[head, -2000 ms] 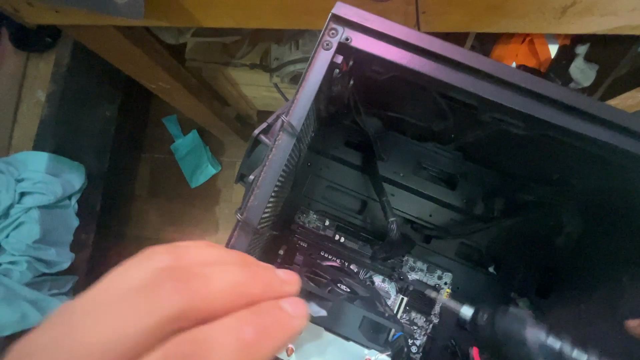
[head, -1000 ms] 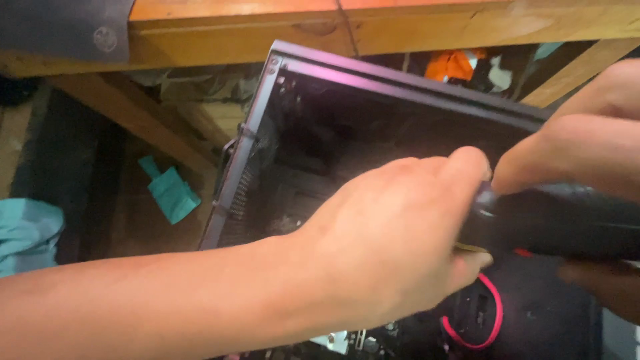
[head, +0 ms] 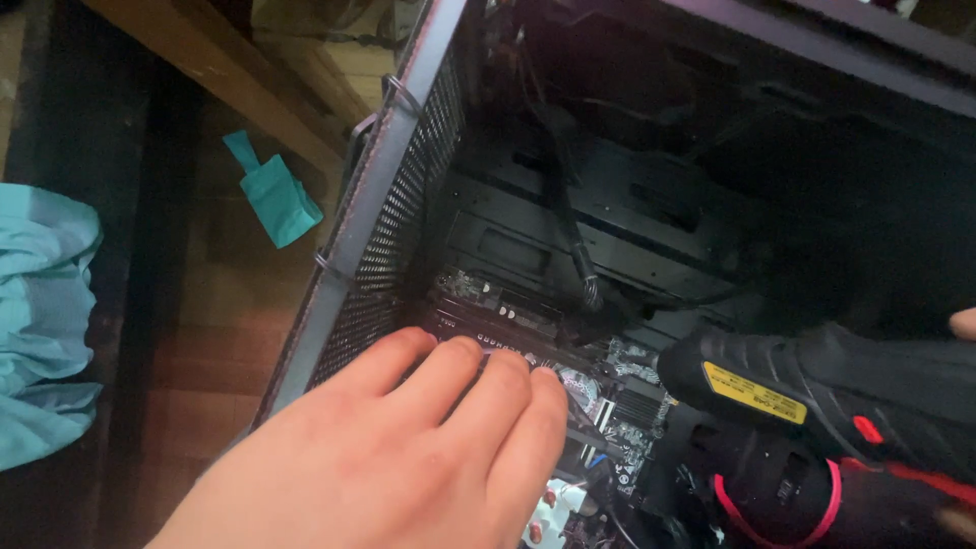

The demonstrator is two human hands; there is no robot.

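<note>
My left hand reaches into a black computer case, its fingertips over the motherboard beside the black memory slots. Its thumb and whatever lies beneath the fingers are hidden. On the right is a black cordless power tool with a yellow label and a red switch, its front end over the board. Only bits of my right hand show at the right edge, around the tool's rear and handle. A red ring-shaped band lies below the tool. A dark sleeved cable hangs inside the case.
Wire loops stick out from the perforated side panel. Beyond it lie a small teal cloth piece on the wooden floor and a crumpled light-blue cloth at far left. A wooden beam slants behind the case.
My left hand has come away from the power tool, where both hands met a second ago, and is now down over the motherboard. The view has moved closer to the case.
</note>
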